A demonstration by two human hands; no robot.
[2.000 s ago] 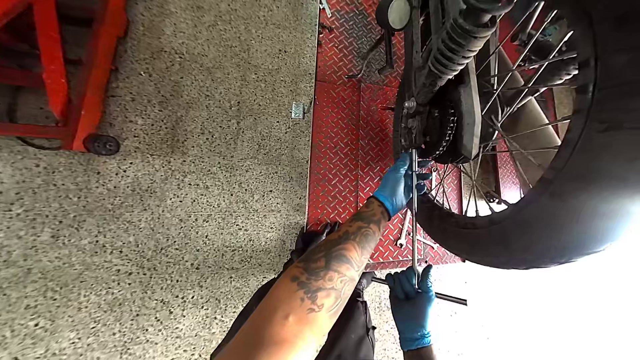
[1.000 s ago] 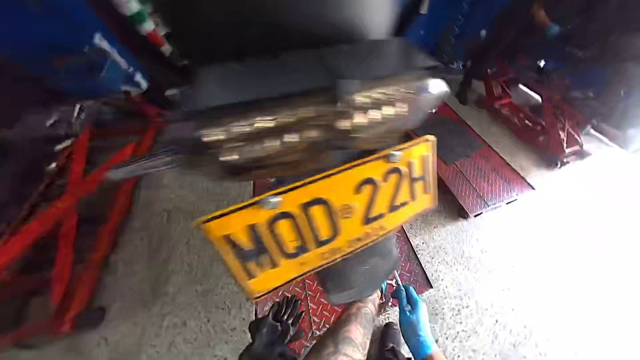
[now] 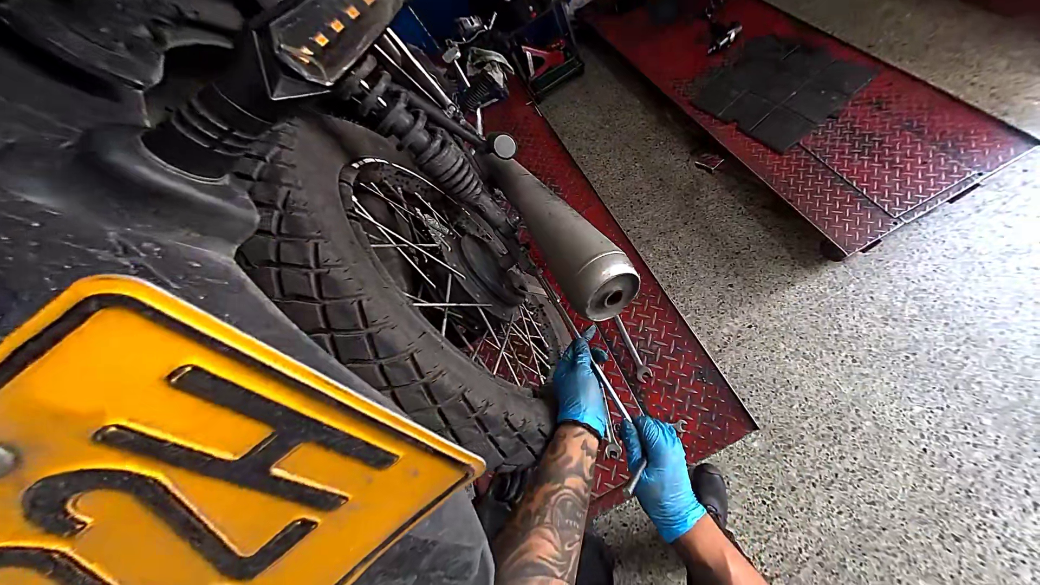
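Observation:
My left hand (image 3: 580, 385), in a blue glove, has its fingers around the upper part of a long metal T-handle wrench (image 3: 613, 392), just below the muffler (image 3: 605, 280). My right hand (image 3: 662, 478), also blue-gloved, grips the wrench's lower end, where a short crossbar shows by the fingers. The far tip of the tool is hard to make out against the spoked wheel. The motorcycle's rear tyre (image 3: 390, 349) stands left of my left hand. One combination wrench (image 3: 634, 349) lies below the muffler's end, and another wrench (image 3: 613, 447) lies between my hands.
A yellow licence plate (image 3: 211, 439) and black rear fender (image 3: 171, 276) fill the near left. A shock absorber (image 3: 431, 146) rises beside the wheel. Red diamond-plate lift platform (image 3: 707, 398) lies below; a second red platform (image 3: 910, 162) stands at upper right on the speckled floor (image 3: 877, 357).
The view has swung a lot, around the motorcycle's rear to the muffler side. My hands, earlier on the tool near the wheel hub and chain, are now below the muffler's end.

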